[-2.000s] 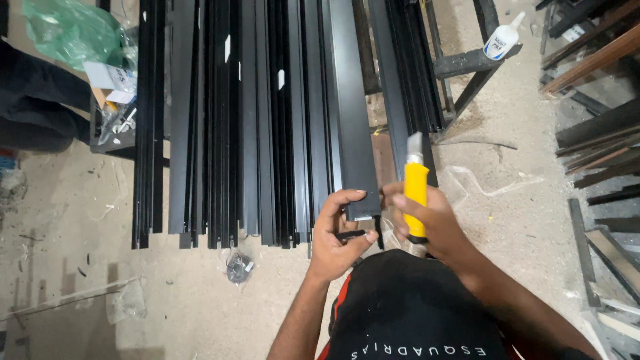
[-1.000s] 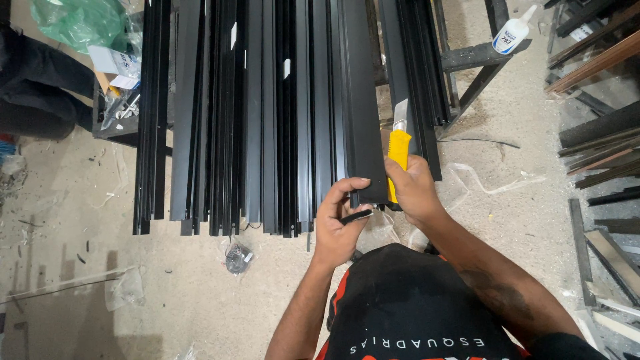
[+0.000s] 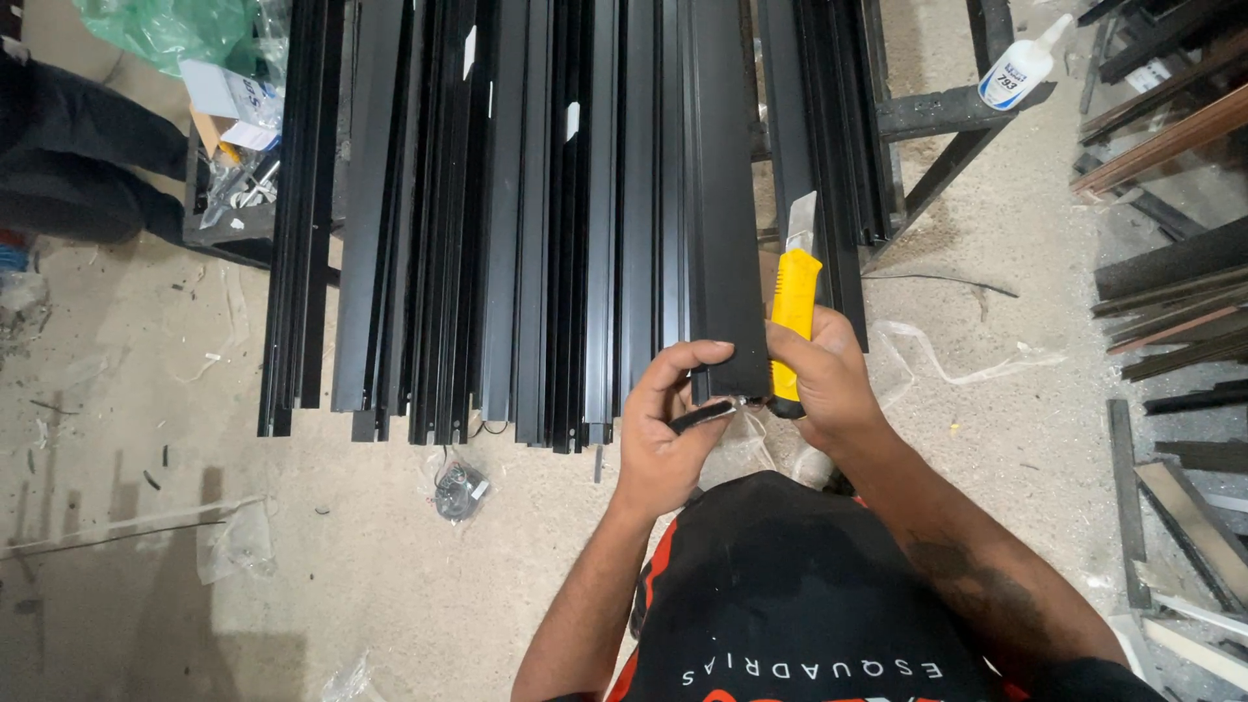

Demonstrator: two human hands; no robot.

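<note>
My left hand pinches a short black strip between thumb and fingers, with its index finger lying on the end of a wide black metal profile. A yellow utility knife is in my right hand, its blade out and pointing away from me. That hand is against the right edge of the same profile's end. Several more long black profiles lie side by side to the left. What my right fingertips touch is partly hidden.
A white glue bottle lies on the dark metal frame at right. At left a tray holds bags and small parts, near a person's dark-trousered legs. Profile offcuts lie at far right; a bagged black coil is on the floor.
My right hand has come down and in against the profile's end with the knife, which stood out to its right two seconds ago. My left hand has stayed at the profile's end.
</note>
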